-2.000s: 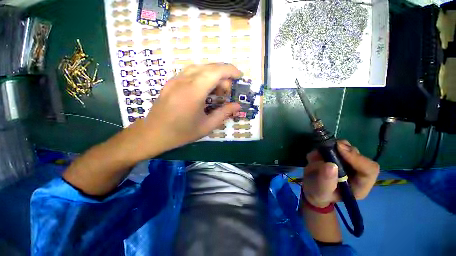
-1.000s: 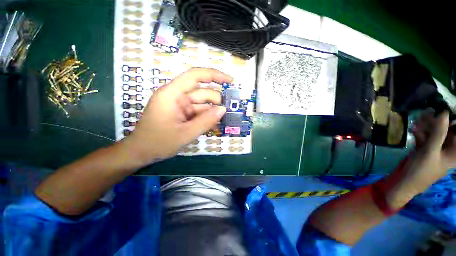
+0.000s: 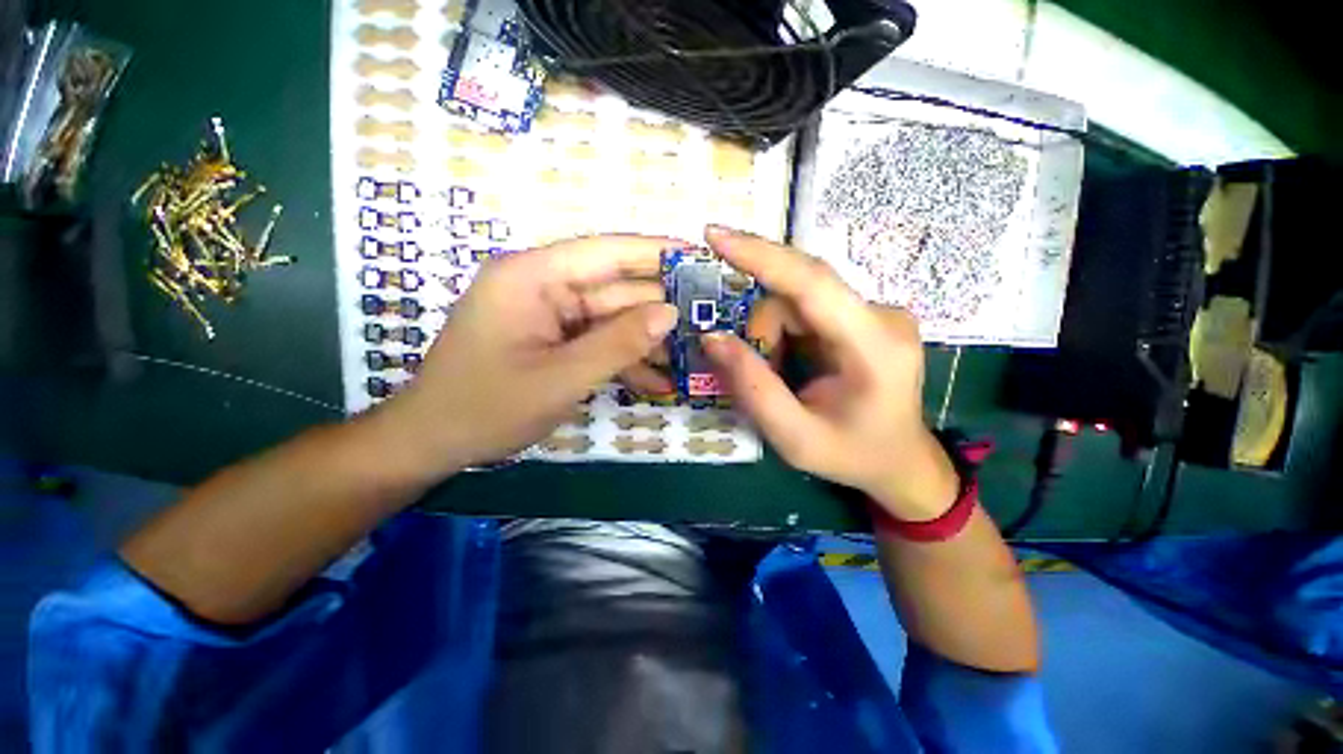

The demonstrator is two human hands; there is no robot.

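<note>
A blue circuit board (image 3: 704,314) with silver shields and a pink-red label is held upright in the picture, over the lower right part of the white component sheet (image 3: 560,184). My left hand (image 3: 552,332) grips its left edge between thumb and fingers. My right hand (image 3: 840,361) is at its right edge, with thumb and forefinger on the board. The undersides of the fingers are hidden. Dark pieces and tan dumbbell-shaped spots lie in rows on the sheet.
A black fan (image 3: 707,59) and another circuit board (image 3: 495,74) are at the sheet's top. A white tray (image 3: 1049,243) of grey speckled parts is right, beside the black soldering station (image 3: 1097,295). Gold-coloured pins (image 3: 206,236) and a clear bag (image 3: 71,111) are left.
My right hand held the soldering iron, moved it far right, and is now back at the board without it. My left hand still holds the board.
</note>
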